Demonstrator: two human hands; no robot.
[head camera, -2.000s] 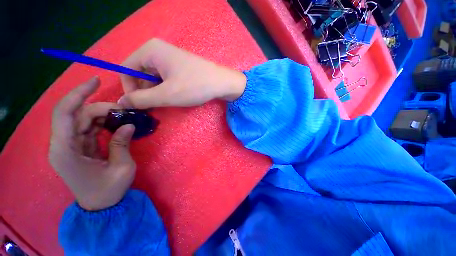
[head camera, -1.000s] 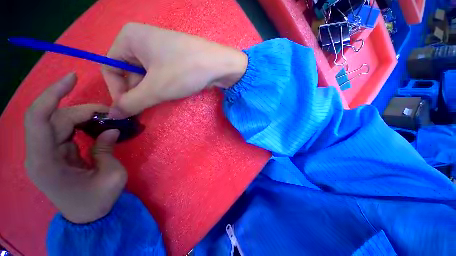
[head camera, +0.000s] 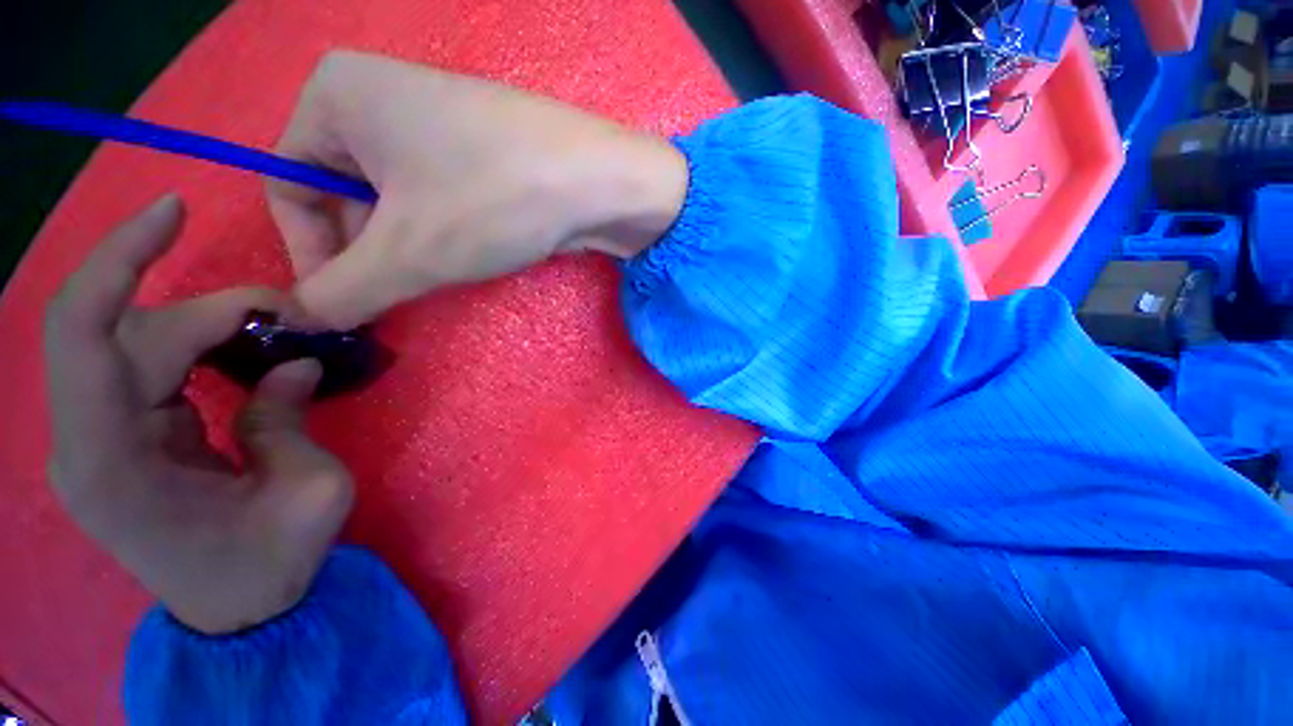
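Note:
A dark, glossy watch case (head camera: 335, 355) is low over the red foam mat (head camera: 567, 426). My left hand (head camera: 199, 440) holds it between thumb and forefinger, the other fingers curled or raised. My right hand (head camera: 440, 185) pinches at the case's upper edge with its fingertips. It also holds a thin blue pry stick (head camera: 185, 142), which points to the upper left, its near end hidden in the hand. The case's inner parts are too dark and covered to make out.
A red foam clip tray (head camera: 1056, 213) at upper right holds heaped binder clips (head camera: 950, 85) and a separate teal clip (head camera: 970, 211). Beyond it are blue plastic stools (head camera: 1184, 241) and a brown box (head camera: 1146, 305). A dark surface lies past the mat's far left edge.
Both hands, the case and the pry stick have shifted left and slightly up in the picture. The clip tray also sits a little higher. The grips look the same.

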